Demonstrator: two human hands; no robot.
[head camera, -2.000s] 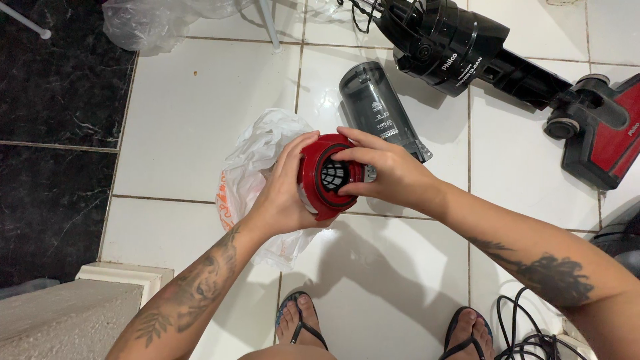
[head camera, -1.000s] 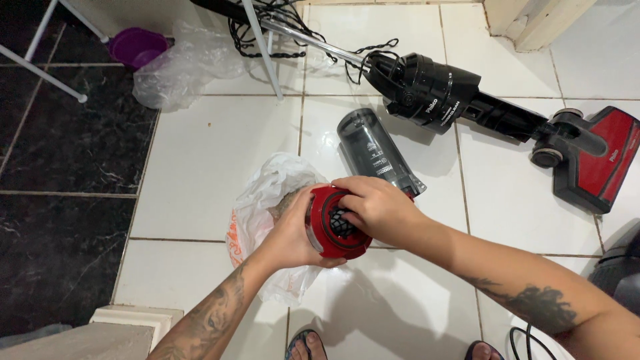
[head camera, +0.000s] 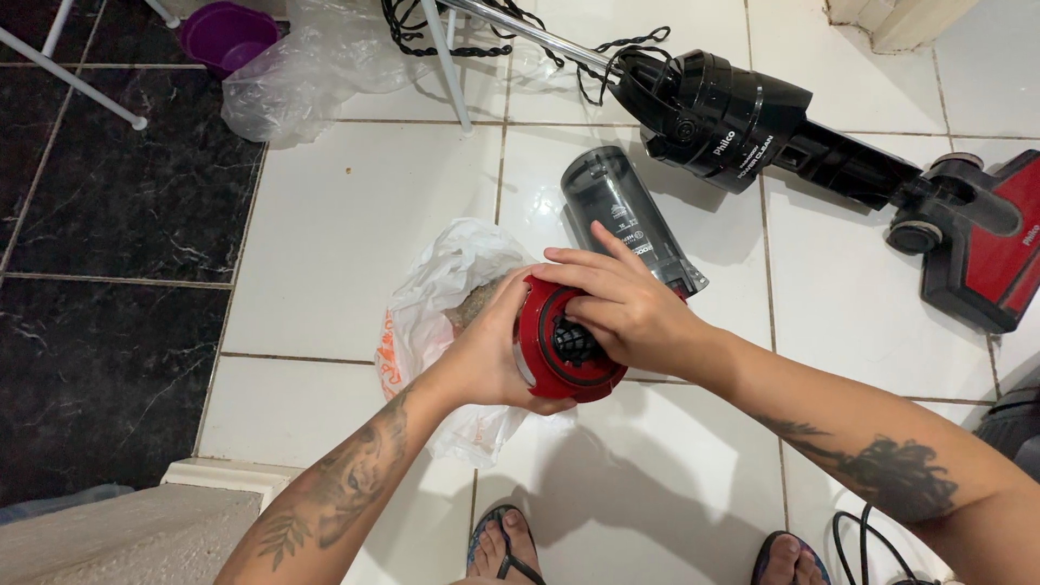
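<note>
My left hand (head camera: 496, 349) grips the side of a round red vacuum cleaner filter housing (head camera: 546, 370), whose black grille faces up. The fingers of my right hand (head camera: 626, 305) reach into the ring beside the grille; whether they pinch a part there is hidden. Under my left hand lies a white plastic bag (head camera: 422, 284), open, with grey dust (head camera: 474, 302) in it. A clear dark dust container (head camera: 621, 211) lies on the tiles just beyond my right hand. The black body of a Philco upright vacuum cleaner (head camera: 715, 122) lies farther off.
The red and black floor head (head camera: 987, 244) rests at the right. A twisted black cord (head camera: 455, 50), white metal legs (head camera: 445, 69), a clear plastic bag (head camera: 284, 89) and a purple bowl (head camera: 230, 39) are at the top. A wall edge (head camera: 231, 479) stands lower left; a thin cable (head camera: 865, 536) lies lower right.
My right hand has shifted on the ring, its fingers more spread now than a second ago. My left hand keeps its hold on the red housing. The view has moved.
</note>
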